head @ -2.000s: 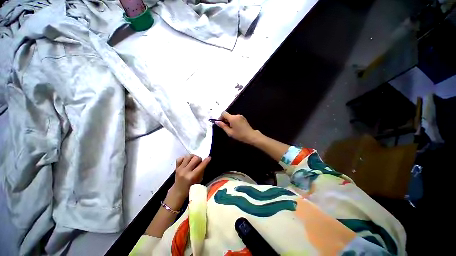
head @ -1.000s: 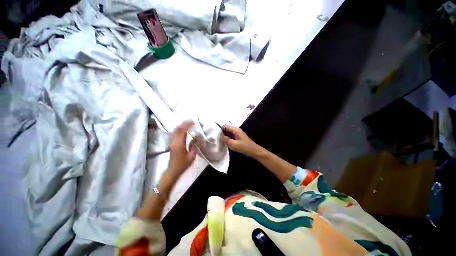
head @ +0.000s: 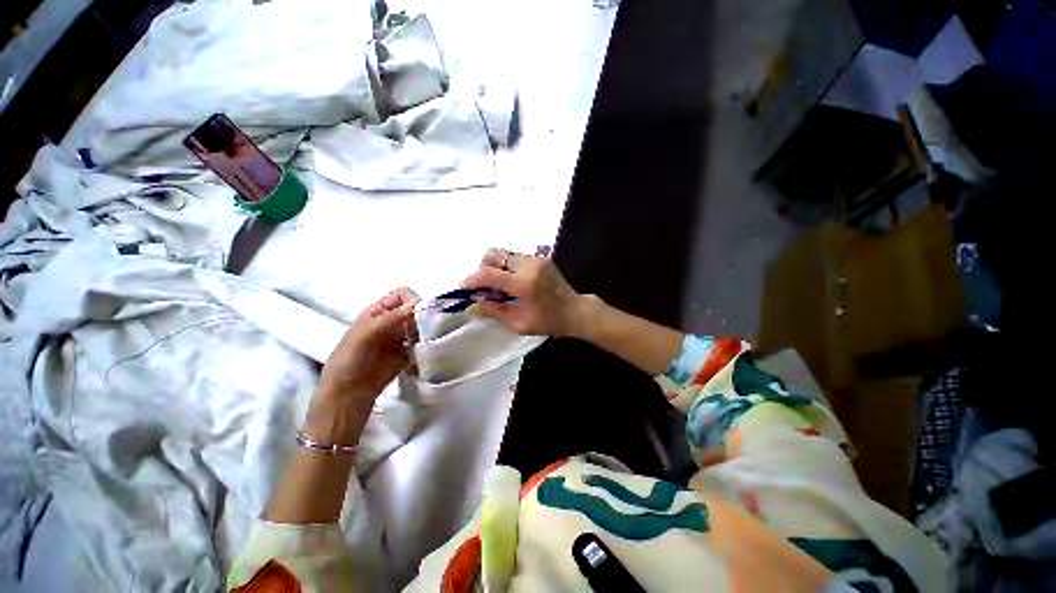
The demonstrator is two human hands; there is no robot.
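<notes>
A pale grey-white garment (head: 174,371) lies crumpled over the left of the table and runs to the table's near edge. My left hand (head: 373,348) pinches an edge of the garment between thumb and fingers. My right hand (head: 533,295) holds small dark thread snips (head: 466,299), their tips pointing left toward my left fingertips. A folded part of the garment lies below and between both hands. Any thread at the tips is too fine to tell.
A green holder (head: 278,197) with an upright phone (head: 234,156) stands on the white table (head: 486,226). More pale garments (head: 266,70) lie at the back. A brown carton (head: 857,313) stands on the floor at the right.
My view has turned, so the table edge is steeper. My left hand now pinches the garment's edge left of the snips, and the snips show more clearly in my right hand.
</notes>
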